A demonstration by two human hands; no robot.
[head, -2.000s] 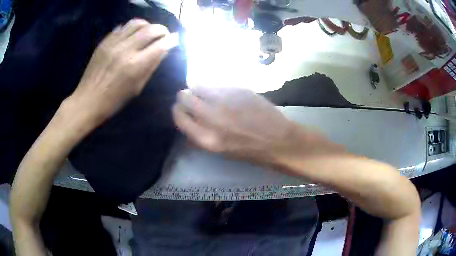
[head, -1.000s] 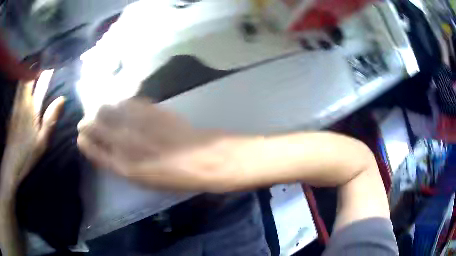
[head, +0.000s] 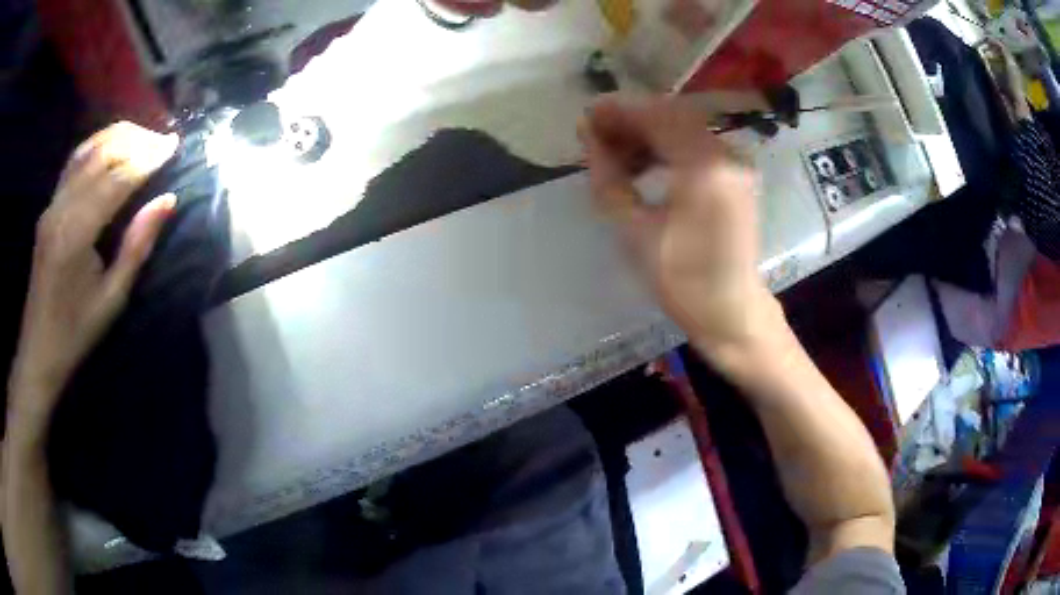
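Note:
The black garment (head: 145, 384) lies at the left of the machine table and hangs over its front edge. My left hand (head: 99, 221) is on the garment beside the needle area, thumb and fingers holding a fold of the cloth near the bright lamp spot. My right hand (head: 674, 192) is away from the cloth, over the right part of the table, with its fingers curled. It is blurred, and whether it holds something small cannot be told.
A dark ragged-edged strip (head: 448, 174) lies on the machine bed. The tension dial (head: 306, 138) is near the needle area. Dark-handled snips (head: 767, 110) lie beside the red panel (head: 767, 52). The bobbin recess (head: 846, 172) is at the right. A measuring tape (head: 511, 401) runs along the front edge.
The view has turned to the right. My right hand has left the garment's edge and moved right across the table. My left hand stays on the garment.

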